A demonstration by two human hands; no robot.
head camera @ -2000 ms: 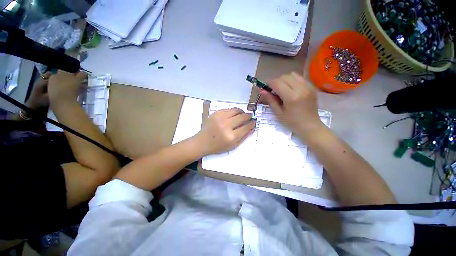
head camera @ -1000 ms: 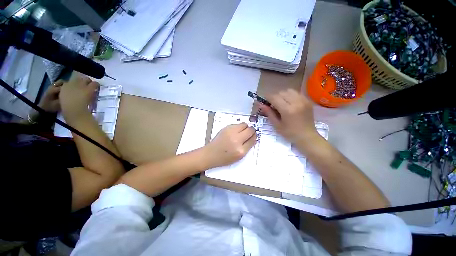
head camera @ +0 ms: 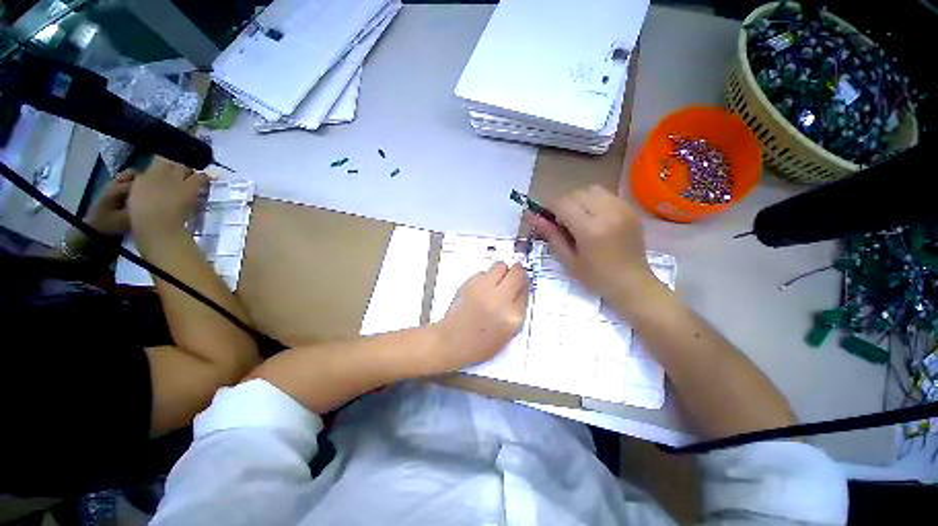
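A white plastic panel [head camera: 597, 344] lies ribbed side up on the brown cardboard in front of me. My right hand [head camera: 599, 238] holds a small green circuit board [head camera: 527, 202] between thumb and fingers, above the panel's far edge. Thin wires run from the board down towards the panel. My left hand [head camera: 488, 311] rests on the panel with its fingertips pinched at the wires near the panel's upper middle. The wire ends are hidden or too small to make out.
An orange bowl of screws [head camera: 695, 164], a yellowish basket of parts [head camera: 756, 103] and a black electric screwdriver [head camera: 823, 213] are at the right. A panel stack [head camera: 550, 62] stands beyond, a looser stack [head camera: 298, 57] at far left. A neighbour's arms [head camera: 170, 236] are at left.
My left hand has moved slightly down and turned, its fingertips still by the wires. My right hand keeps the board almost in place. The whole view has shifted a little.
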